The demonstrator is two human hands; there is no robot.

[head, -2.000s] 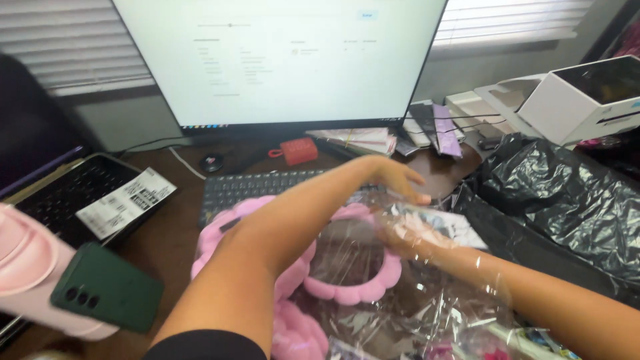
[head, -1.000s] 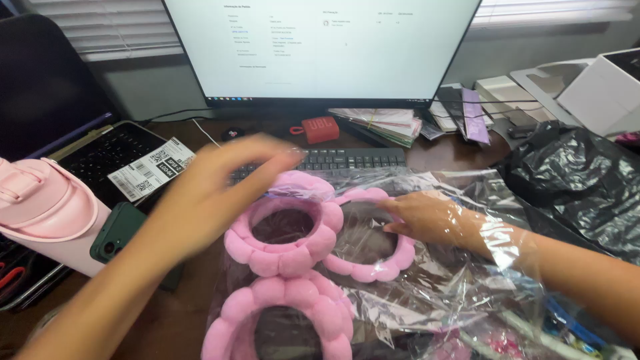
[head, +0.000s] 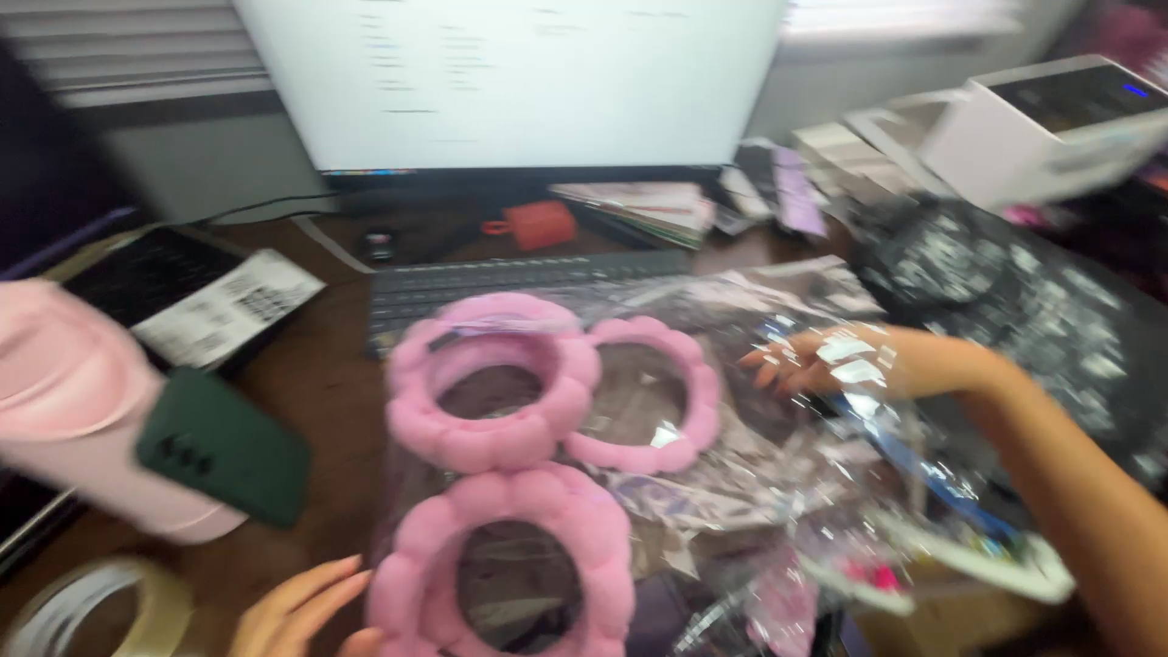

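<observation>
Several puffy pink padded rings, most like spa headbands, lie on and among clear plastic film: a stacked pair at center (head: 493, 438), a thinner one (head: 698, 392) touching it on the right, and a large one (head: 598, 547) in front. My left hand (head: 306, 611) is at the bottom edge, fingers spread beside the large ring; part of it is cut off by the frame. My right hand (head: 821, 360) is inside or under the clear plastic bag (head: 730, 474), right of the thin ring, with fingers apart. Glare and blur hide whether it pinches the film.
A keyboard (head: 547, 269) lies behind the rings, below a monitor (head: 538, 82). At left are a pink bottle (head: 82, 411), a green phone (head: 224, 447), a label sheet (head: 233, 306) and a tape roll (head: 100, 611). A black plastic bag (head: 1004, 310) and white printer-like box (head: 1022, 137) are at right.
My left hand has come down from above the rings to the bottom edge. My right hand has moved right, off the thin ring it touched one second ago.
</observation>
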